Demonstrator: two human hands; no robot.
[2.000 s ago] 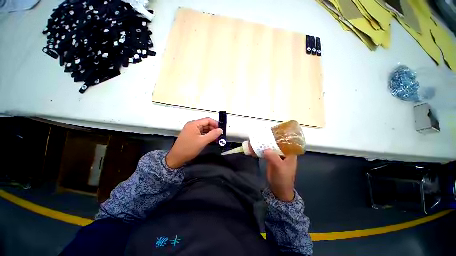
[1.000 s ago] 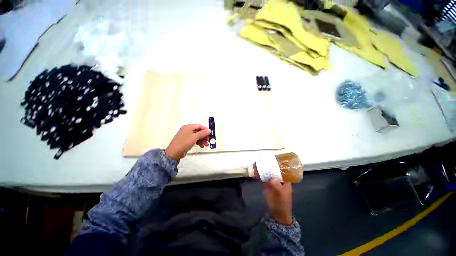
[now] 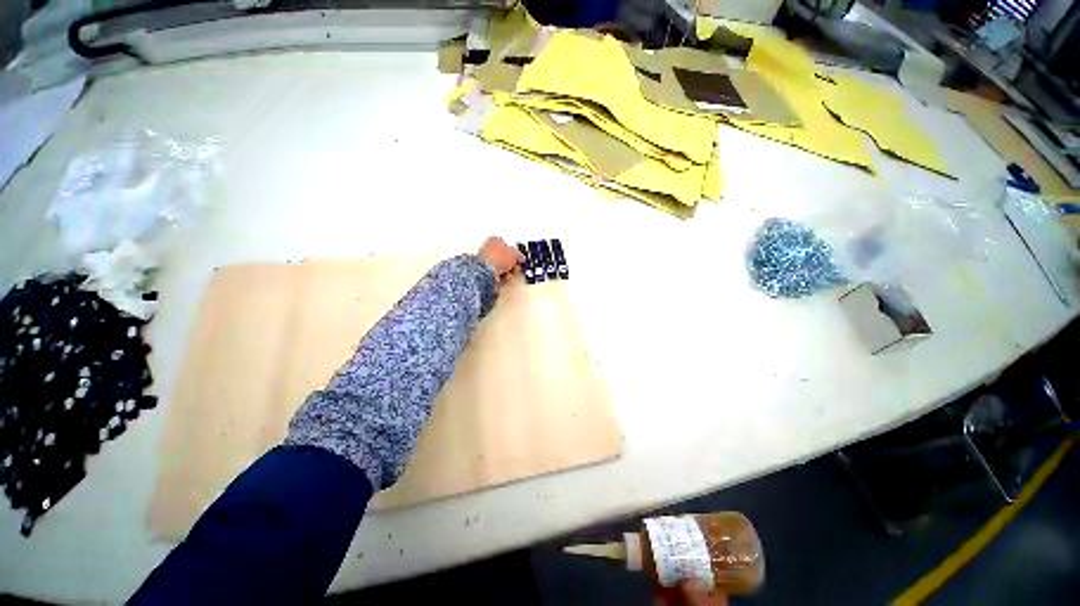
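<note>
My left hand is at the far right corner of the plywood board, its fingertips at the left end of a short row of black tabs. The leftmost tab is at my fingertips; whether I still pinch it I cannot tell. My right hand, mostly cut off by the bottom edge, holds the glue bottle on its side, with the pale nozzle pointing left, in front of the table edge. The pile of black tabs lies left of the board.
Yellow cut pieces are stacked beyond the board. A silvery-blue heap, a small open box and clear plastic lie to the right. White crumpled plastic is at the far left. A dark stool stands below the table at right.
My left hand has carried a black tab from the board's near edge to the row at the far corner. My right hand and the bottle appear lower in view. The view has shifted.
</note>
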